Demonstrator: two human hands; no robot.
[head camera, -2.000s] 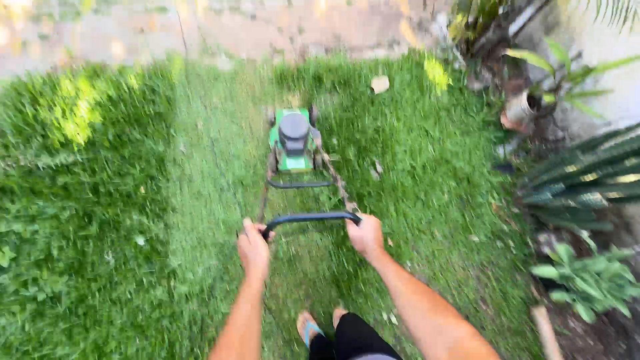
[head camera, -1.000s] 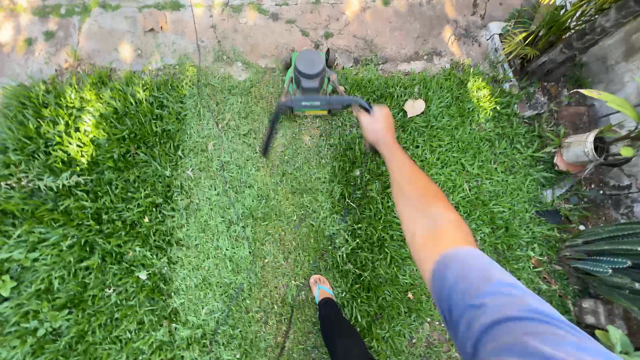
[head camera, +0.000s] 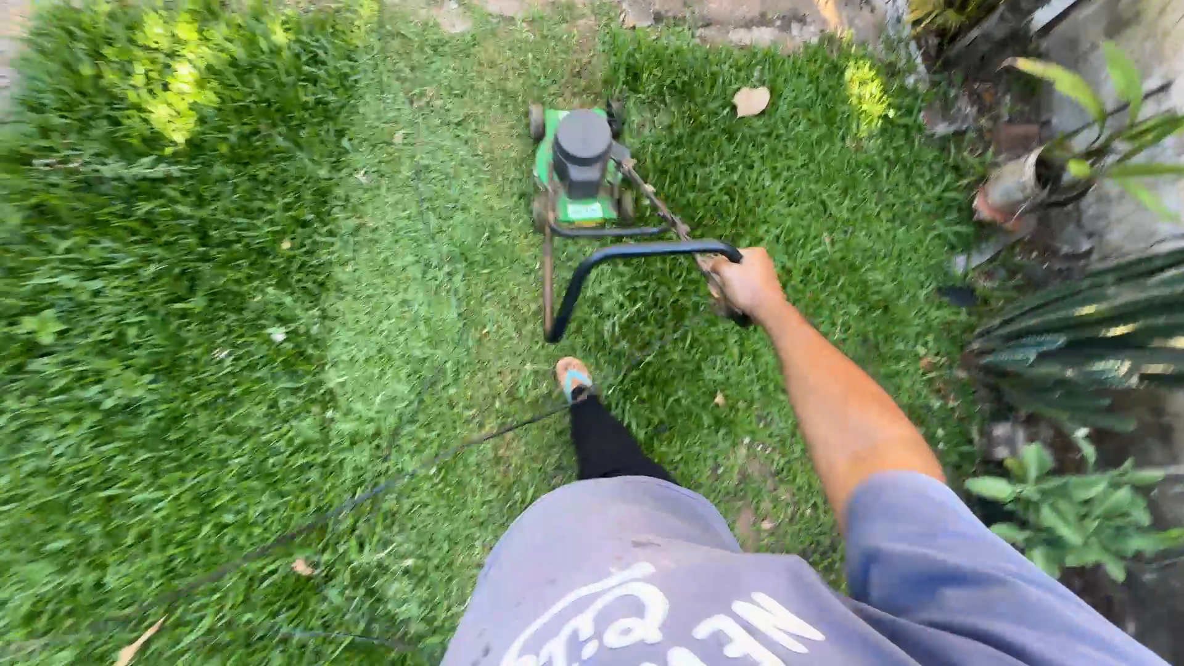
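Note:
A green electric lawn mower (head camera: 585, 166) with a dark motor housing stands on the grass at the upper middle of the head view. Its black U-shaped handle (head camera: 647, 250) reaches back toward me. My right hand (head camera: 747, 285) is closed around the right side of this handle, where a cord seems to run along the bar. My left hand is out of view, and the handle's left side has no hand on it. A dark power cord (head camera: 435, 461) crosses the grass from lower left to my foot (head camera: 573, 377), which wears a light blue flip-flop.
Taller grass (head camera: 166, 370) lies left of a shorter, paler strip (head camera: 398, 277). A dry leaf (head camera: 751, 101) rests right of the mower. Along the right edge are a potted plant (head camera: 1013, 190), long spiny stems (head camera: 1091, 324) and a leafy plant (head camera: 1064, 504). Paving borders the top.
Two seconds ago both hands were on the handle; the left has since left it. The mower, at the paving's edge one second ago, is now back on the grass, nearer me.

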